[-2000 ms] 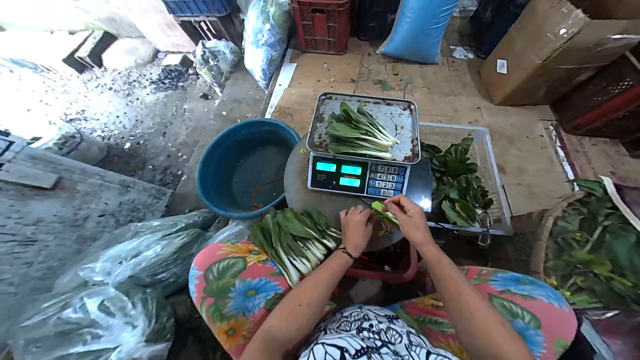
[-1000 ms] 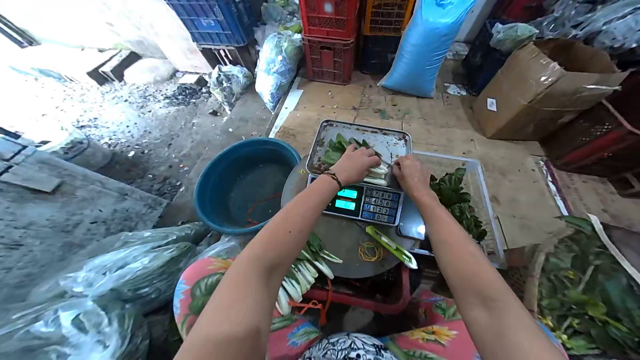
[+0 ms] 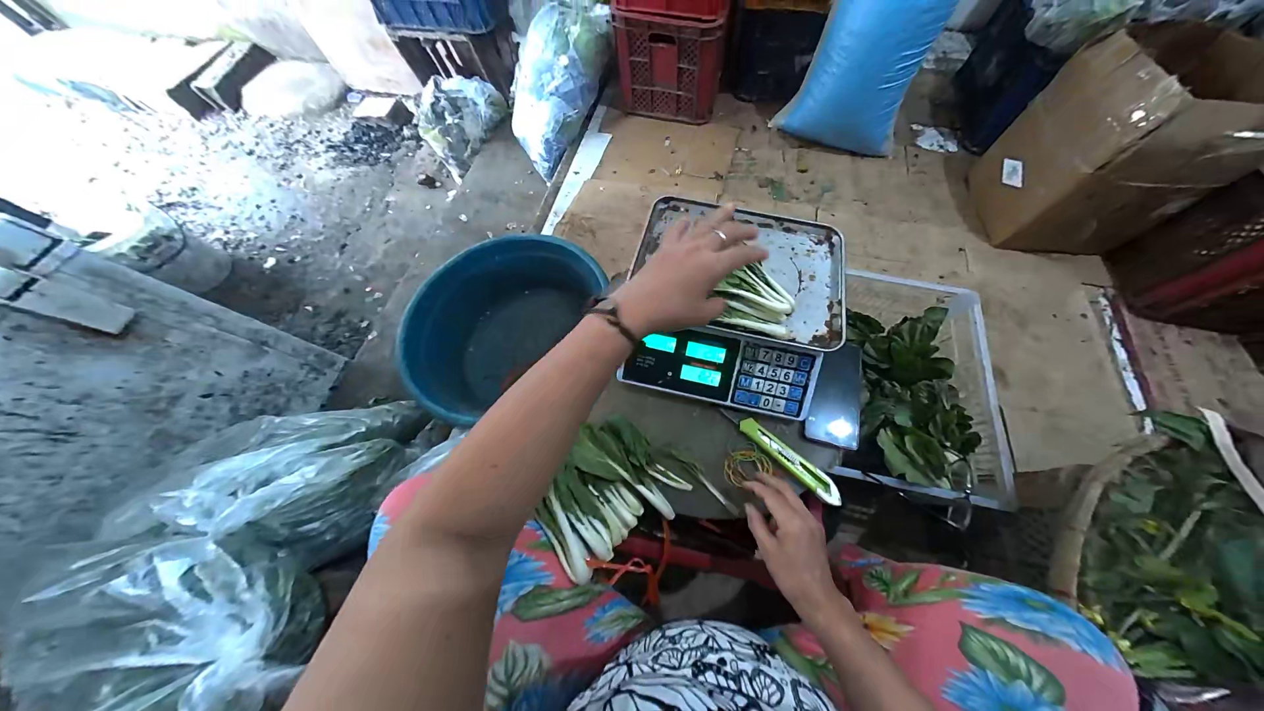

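Note:
My left hand (image 3: 693, 269), fingers spread, is over leafy greens with pale stalks (image 3: 758, 301) on the metal pan (image 3: 815, 281) of a digital scale (image 3: 719, 370); whether it touches them is hidden. My right hand (image 3: 785, 533) has its fingers apart at the edge of the small round table (image 3: 691, 425), its fingertips close beside yellow rubber bands (image 3: 748, 467). A green box cutter (image 3: 790, 461) lies to their right. More leafy greens (image 3: 602, 494) lie at the table's left front edge. A phone (image 3: 835, 395) rests against the scale's right side.
A blue plastic basin (image 3: 420, 326) stands left of the scale. At right are a clear plastic crate (image 3: 992, 395) with dark leafy greens (image 3: 913, 385) and a basket (image 3: 1071, 523) of greens. Bagged greens (image 3: 247, 513) lie at lower left; a cardboard box (image 3: 1096, 138) is at upper right.
My right hand has moved from the scale pan back to the rubber bands. My left hand is still over the pan, its fingers now raised and spread.

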